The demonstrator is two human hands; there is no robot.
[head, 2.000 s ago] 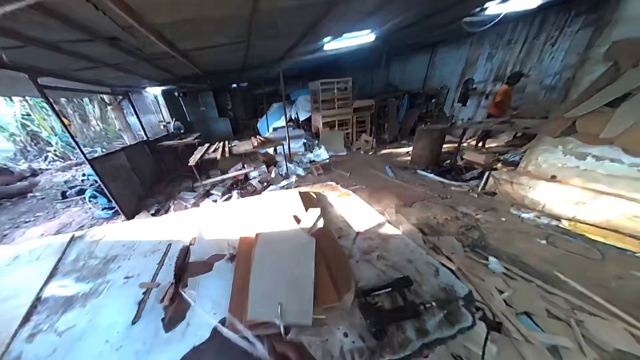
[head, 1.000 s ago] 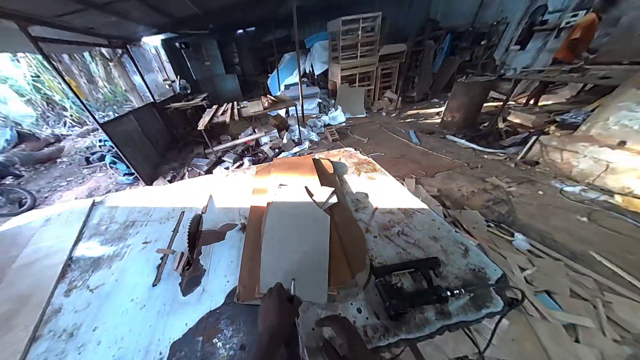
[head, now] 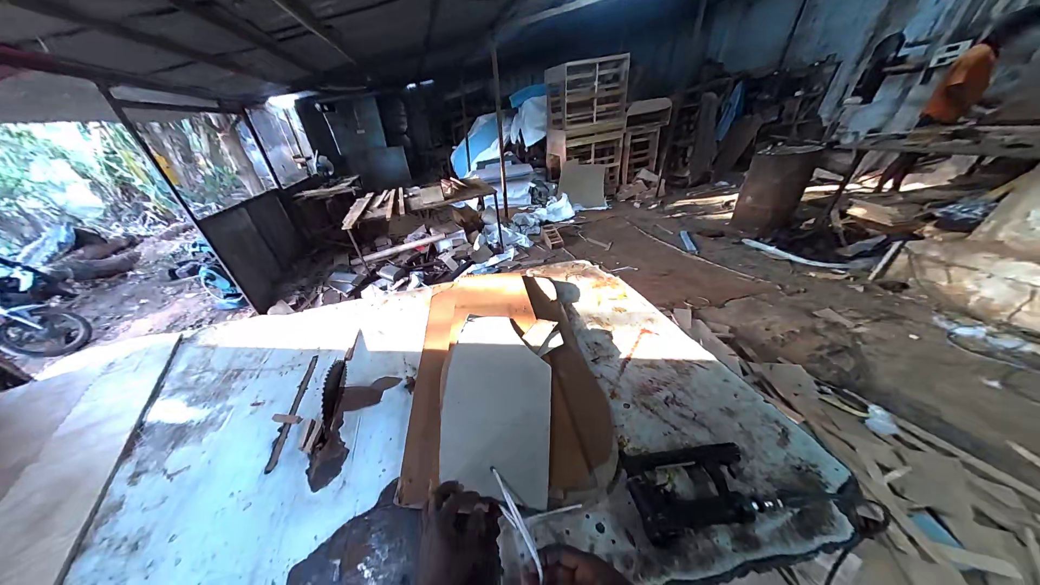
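Observation:
My left hand (head: 459, 528) is at the near edge of a pale flat board (head: 496, 406), its fingers bent; whether it grips the board or a strand is unclear. My right hand (head: 573, 565), cut off by the bottom edge, is closed around thin white strands (head: 518, 520) that run up onto the board between both hands. The pale board lies on brown sheets (head: 581, 406) on a worn white worktable (head: 650, 366). To the right lies a black nail gun or stapler (head: 691, 491). Left of the sheets, a toothed circular saw blade (head: 332, 398) stands up through the tabletop.
Wood offcuts (head: 910, 463) cover the floor at right. Beyond the table are a scrap pile (head: 414, 260), a wooden cabinet frame (head: 589, 106), a rusty drum (head: 776, 187) and a person in an orange top (head: 960, 81). A motorcycle (head: 41, 321) stands outside at left.
Both hands have come further into view at the table's near edge since the earliest frame. The white strands now reach my right hand. The view has swung and tilted.

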